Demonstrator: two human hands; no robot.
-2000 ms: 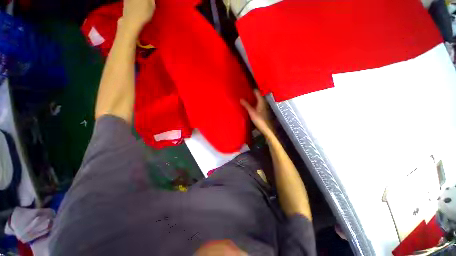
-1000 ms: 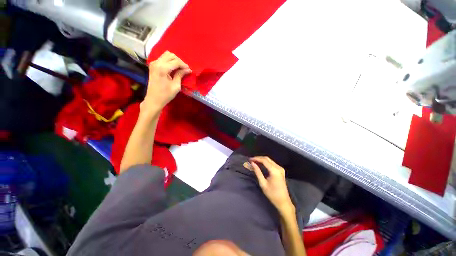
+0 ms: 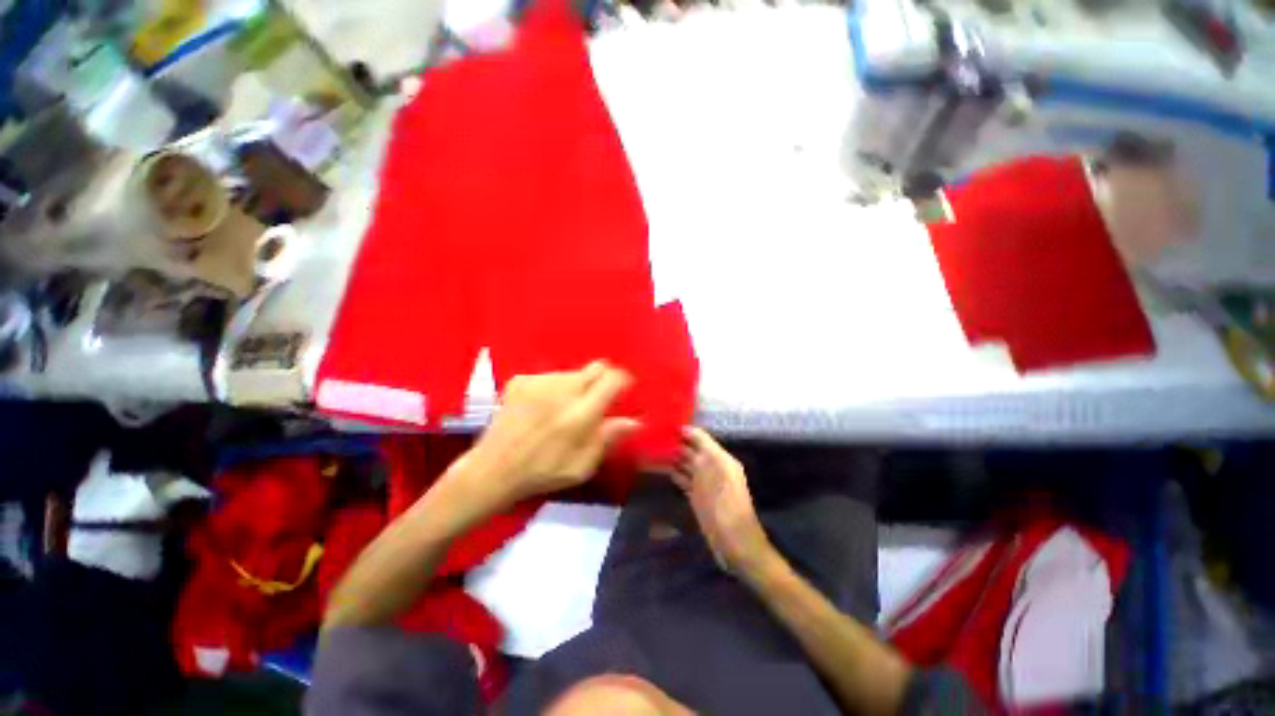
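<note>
A long bright red cut panel point(image 3: 490, 182) lies on the left part of the white table, with a pale pink-white patch point(image 3: 371, 402) at its lower left end. My left hand point(image 3: 552, 427) holds the panel's near end at the table's front edge, thumb and fingers pinched on the cloth. My right hand point(image 3: 710, 483) is at the panel's near right corner, just off the table edge, fingertips at the cloth; blur hides whether it grips. The small red panel point(image 3: 1042, 266) lies flat to the right, beside the sewing machine point(image 3: 930, 98).
The silver strip point(image 3: 867, 420) edges the table. Tape rolls and a thread cone point(image 3: 182, 196) stand at the left. Red bundles point(image 3: 259, 560) hang below the table at left. Spare red and pale pieces point(image 3: 1056, 616) lie below at right. Scissors point(image 3: 1249, 367) lie at the right end.
The view has swung to face the table. My left hand stays on the red panel, which now hangs over the front edge. My right hand has moved from my lap to the panel's corner.
</note>
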